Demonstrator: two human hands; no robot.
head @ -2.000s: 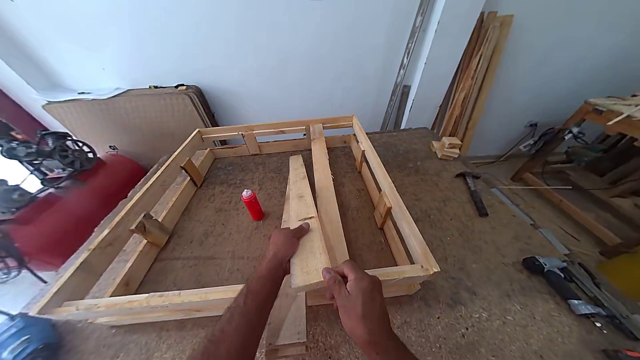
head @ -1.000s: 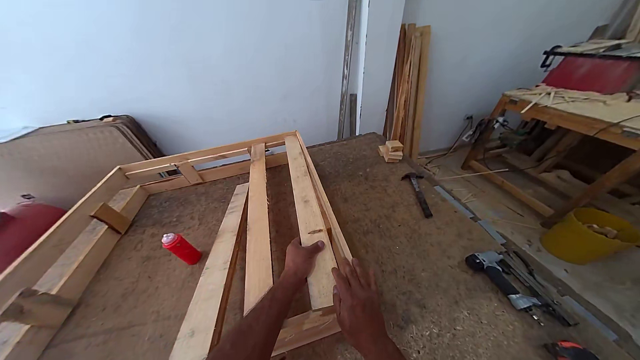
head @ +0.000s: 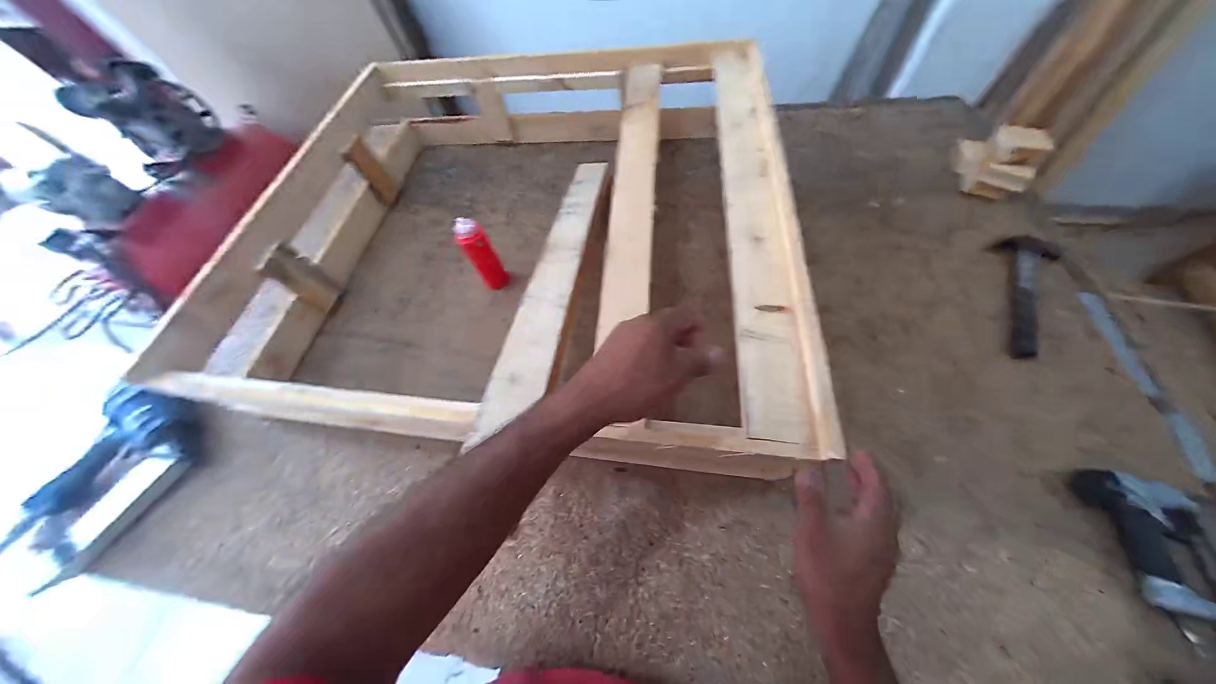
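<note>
A rectangular wooden frame (head: pixel 323 407) lies on a particleboard surface. One wooden slat (head: pixel 760 256) rests along the inside of its right side. A second slat (head: pixel 634 209) spans the frame further left, and a third slat (head: pixel 541 304) leans at a slant beside it. My left hand (head: pixel 655 361), blurred, hovers over the middle slat with its fingers loosely curled and nothing seen in them. At the near right corner of the frame is my right hand (head: pixel 845 532), thumb and fingers apart; whether it touches the corner is unclear. A red bottle (head: pixel 483 254) stands inside the frame.
A claw hammer (head: pixel 1024 294) and a pneumatic nailer (head: pixel 1140 541) lie to the right. Small wood blocks (head: pixel 1007 161) are piled at the back right, near leaning boards (head: pixel 1092 76). At the left are a blue power tool (head: pixel 142 427) and a red compressor tank (head: pixel 204 209).
My left hand has come off the right slat and moved left. My right hand has moved from beside that slat to the near right corner. The view has swung left.
</note>
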